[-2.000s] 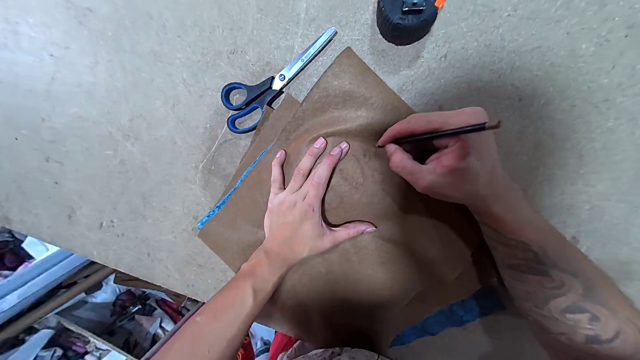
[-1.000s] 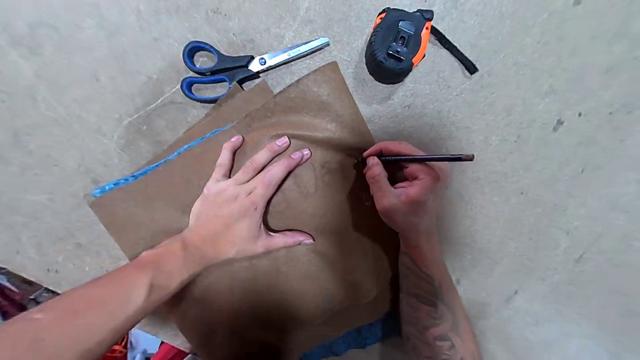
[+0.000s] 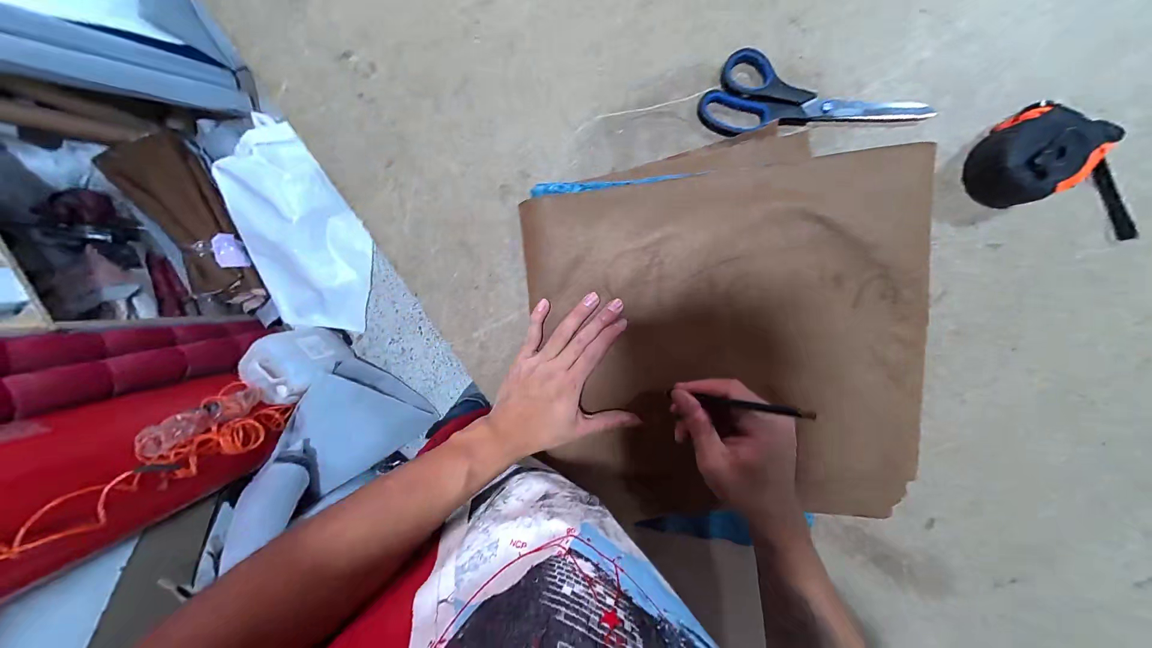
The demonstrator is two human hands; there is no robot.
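Brown sheet material [image 3: 837, 360], paper or leather-like, lies on a pale worktop with faint dark curved marks on it. My left hand [image 3: 562, 382] rests flat on its left part, fingers spread and holding nothing. In my right hand [image 3: 733, 441] is a dark pencil [image 3: 765, 409], its tip at the sheet's lower middle. Blue material [image 3: 621, 183] shows along the sheet's upper left edge and below it. Scissors with blue and black handles [image 3: 765, 94] lie just beyond the top edge. A black and orange tape measure [image 3: 1039, 157] sits at the upper right.
Left of the worktop's edge are a white sheet [image 3: 292, 220], folded brown fabric [image 3: 171, 193], and a red padded piece [image 3: 99, 450] with orange cord [image 3: 238, 432] on it. Grey wrapped material [image 3: 351, 432] lies near my left forearm.
My right hand, still holding the pencil, has moved from the sheet's upper right part to its lower middle, nearer my left hand. The view has turned a lot.
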